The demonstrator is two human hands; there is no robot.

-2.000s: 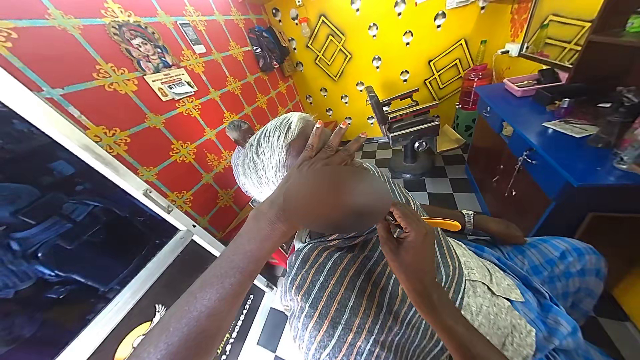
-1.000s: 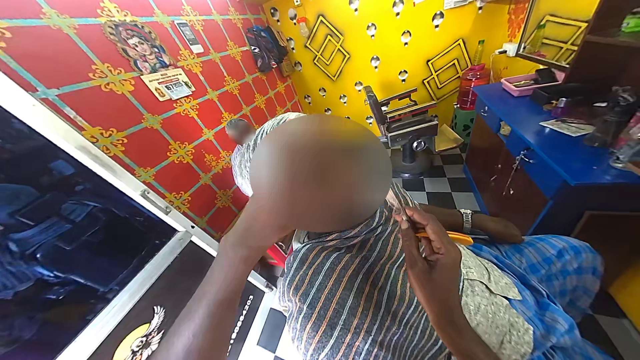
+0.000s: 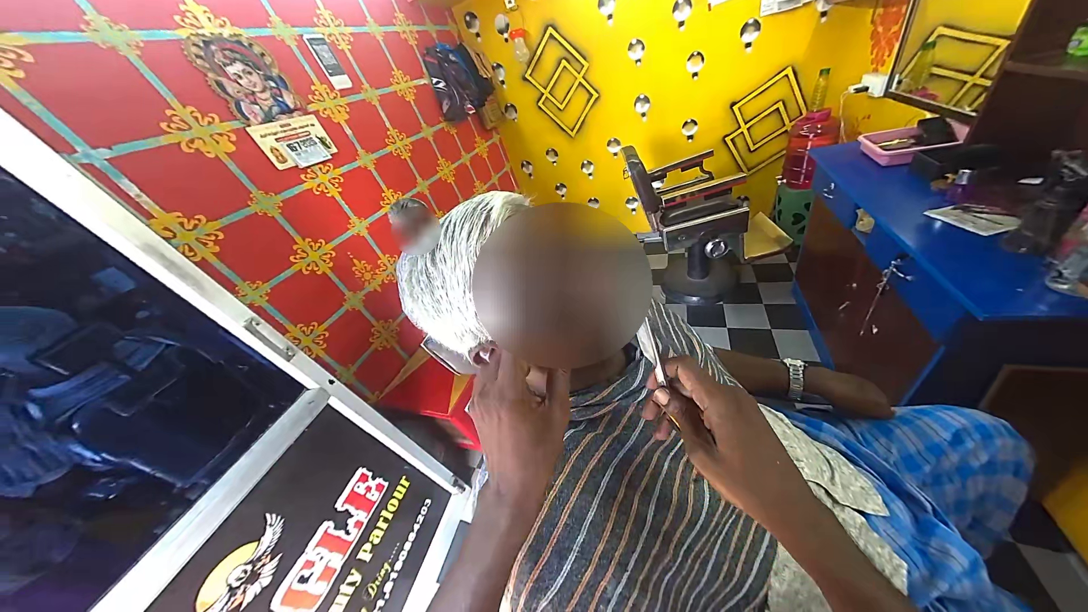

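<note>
A person with white hair (image 3: 455, 268) leans back in front of me, a striped cloth (image 3: 629, 510) over the chest and a blurred patch over the face. My left hand (image 3: 518, 416) is at the side of the head near the ear and jaw, its fingers bent against the skin; nothing is seen in it. In my right hand (image 3: 697, 416) is a straight razor (image 3: 656, 353), its thin metal blade pointing up beside the blurred area, near the neck. A bit of its orange handle shows between the fingers.
At the right stands a blue counter (image 3: 918, 229) bearing a pink tray (image 3: 905, 146), papers and bottles. An empty barber chair (image 3: 697, 221) is farther back on the checkered floor. A glass door with a metal frame (image 3: 289, 446) lies close on the left. Behind the head is a red patterned wall (image 3: 280, 204).
My left hand has moved from over the face down to the side of the head by the ear. The right hand still holds the razor, its orange handle now mostly hidden.
</note>
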